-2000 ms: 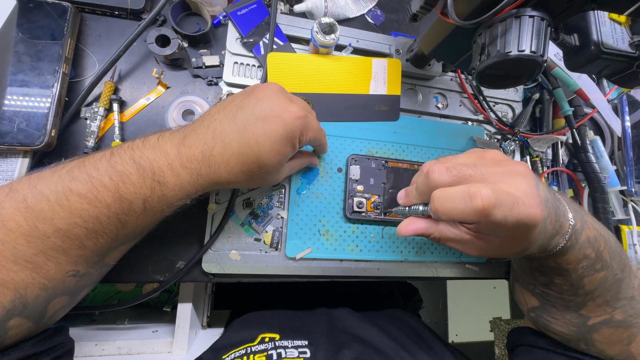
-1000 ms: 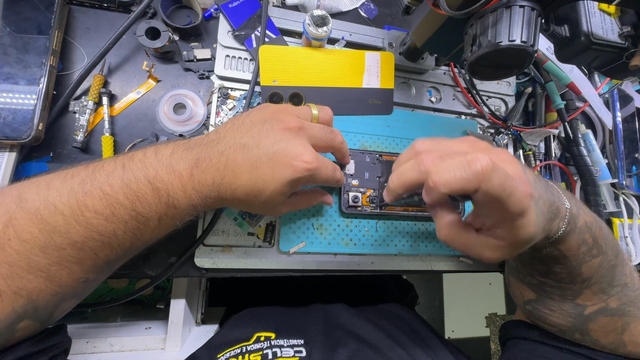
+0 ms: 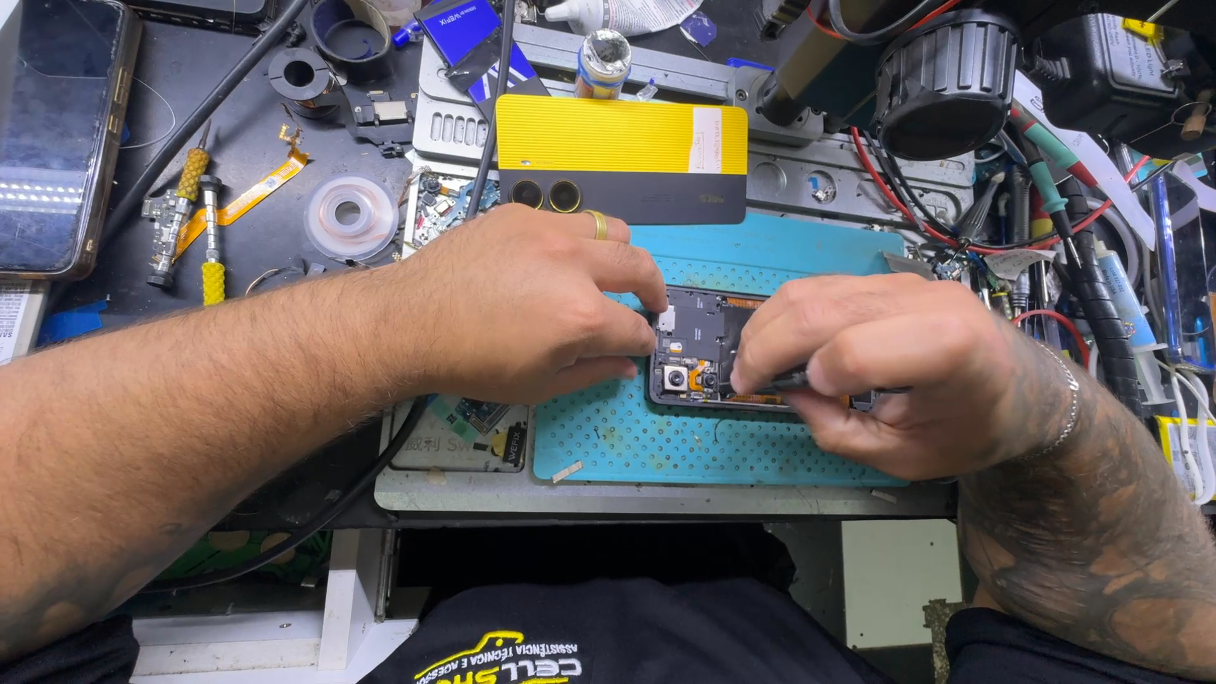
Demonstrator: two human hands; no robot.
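An opened smartphone (image 3: 693,328) lies flat on a perforated blue mat (image 3: 655,442), its camera module (image 3: 675,378) showing at the lower left corner. The fingertips of my left hand (image 3: 551,294) rest at the phone's left edge, with a ring on one finger. Over the phone's right part is my right hand (image 3: 883,370), its thumb and fingers closed around a dark, slim tool (image 3: 784,382) that is mostly hidden by them. Behind the phone, a yellow and dark grey back cover (image 3: 622,142) with two camera rings lies partly under my left hand's outline.
Two small screwdrivers (image 3: 211,237), an orange flex cable (image 3: 249,201) and a clear spool (image 3: 351,217) lie at the left, near another phone (image 3: 62,133). A small jar (image 3: 603,62) stands behind the cover. Cables and a syringe (image 3: 1130,294) crowd the right.
My left hand has moved right, from beside a blue piece on the mat to the phone's left edge. The silvery screwdriver seen in my right hand two seconds ago does not show clearly now.
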